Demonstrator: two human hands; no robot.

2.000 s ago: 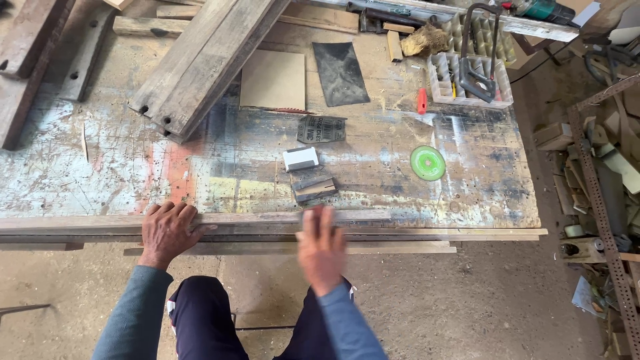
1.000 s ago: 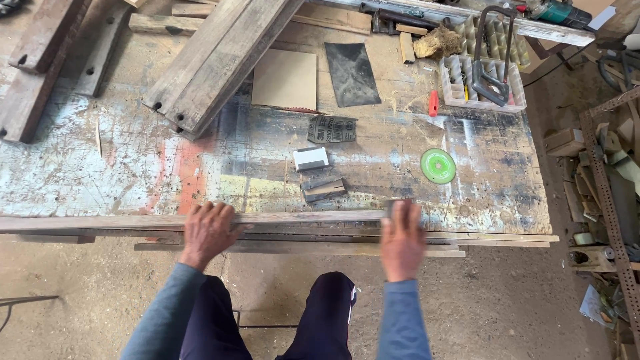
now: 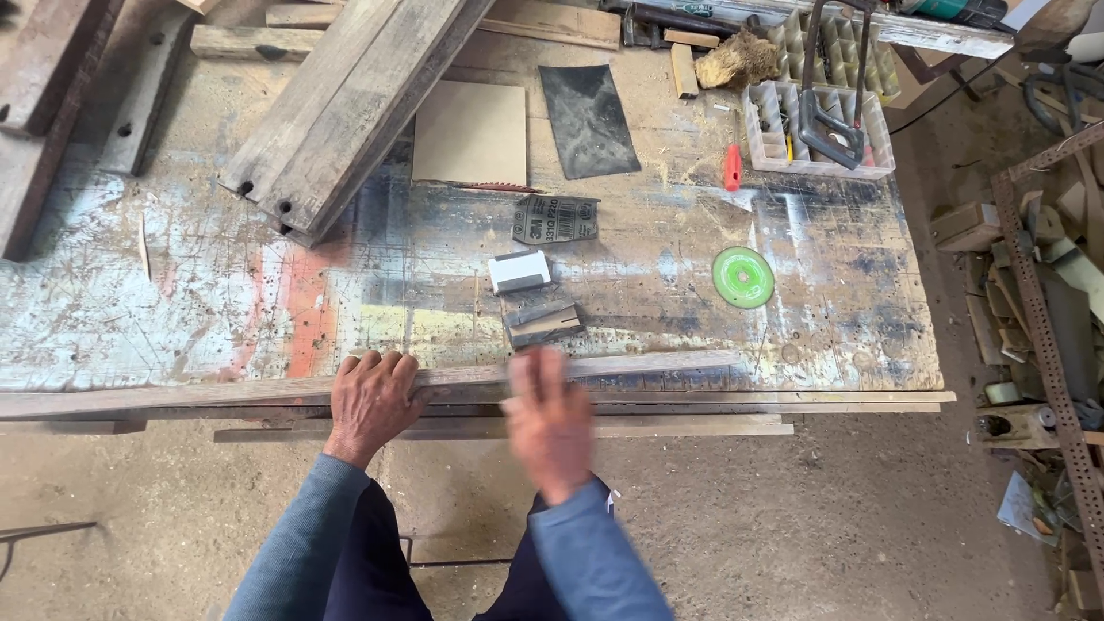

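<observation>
A long thin wooden strip (image 3: 638, 364) lies along the front edge of the wooden workbench (image 3: 655, 310). My left hand (image 3: 373, 404) grips it with the fingers curled over its top. My right hand (image 3: 549, 423) is blurred by motion and rests on or just at the strip, further right; whether it holds something is hidden. Just beyond it lie a sanding block wrapped in dark abrasive paper (image 3: 543, 324) and a white block with grey sides (image 3: 520, 272). A piece of 3M sandpaper (image 3: 557, 219) is behind them.
A green disc (image 3: 743, 277) lies to the right. Thick boards with holes (image 3: 345, 121) cross the bench at left. A black abrasive sheet (image 3: 589, 121), a red-handled tool (image 3: 732, 167) and a hacksaw (image 3: 832, 129) on a compartment box (image 3: 880, 155) are farther back. More strips (image 3: 690, 426) run along the front edge.
My right hand was farther right along the strip one second ago and is back nearer my left hand. My left hand stays on the strip.
</observation>
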